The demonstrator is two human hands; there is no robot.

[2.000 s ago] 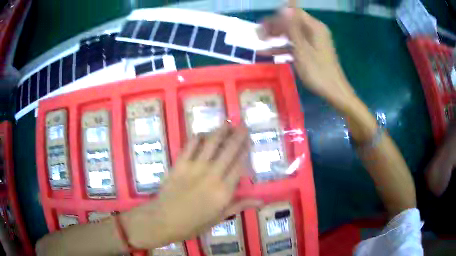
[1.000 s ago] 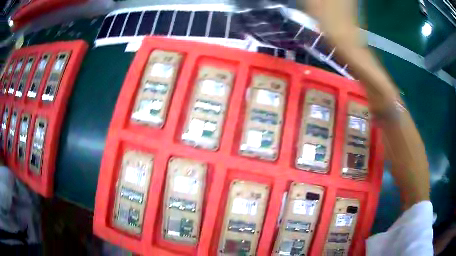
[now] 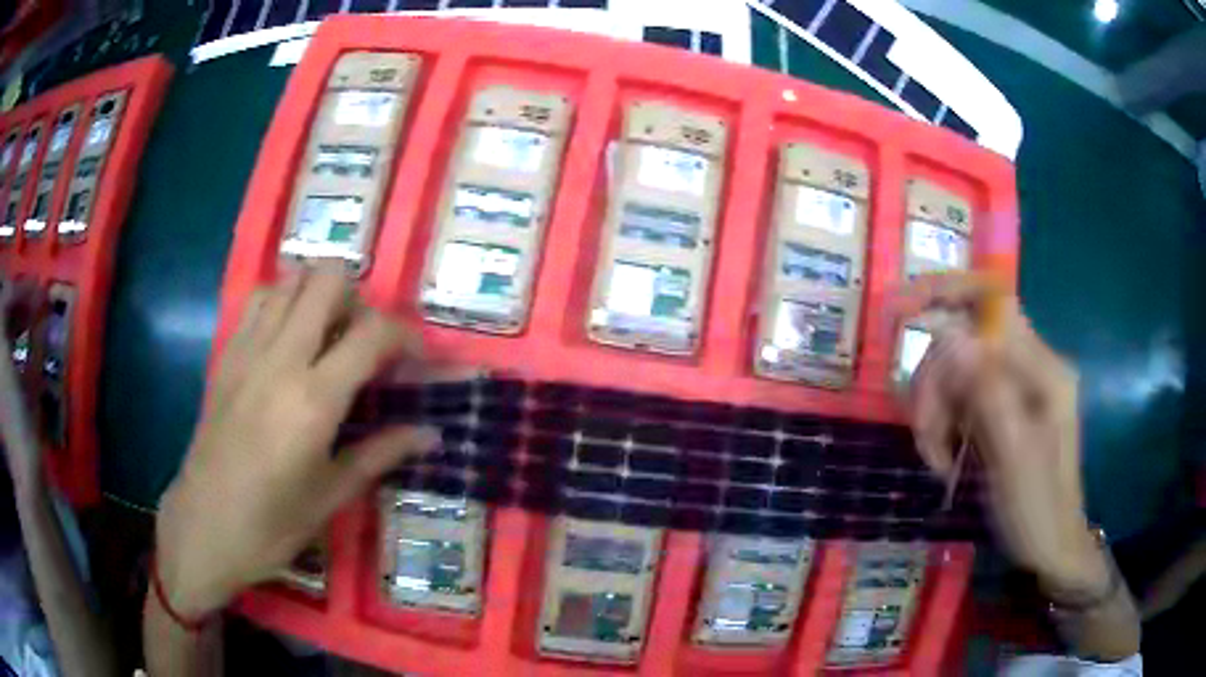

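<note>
A shiny sheet with rows of small black pieces lies across the middle of the red foam tray, over the upper ends of the lower phone bodies. My left hand is at its left end, with thumb and fingers around the sheet's edge. My right hand is at its right end, blurred, and holds tweezers with an orange grip and pink end. The thin tips point down near the sheet. Gold-beige phone bodies sit in both rows of pockets. My left hand partly covers the lower left phone.
White strips with large black pads lie beyond the tray on the dark green bench. Another red tray with phones stands at the left. Another person's arm is at the left edge.
My left hand has come into view at the tray's left. The black-pieced sheet now lies across the tray. My right hand has come down from the top, with tweezers now visible.
</note>
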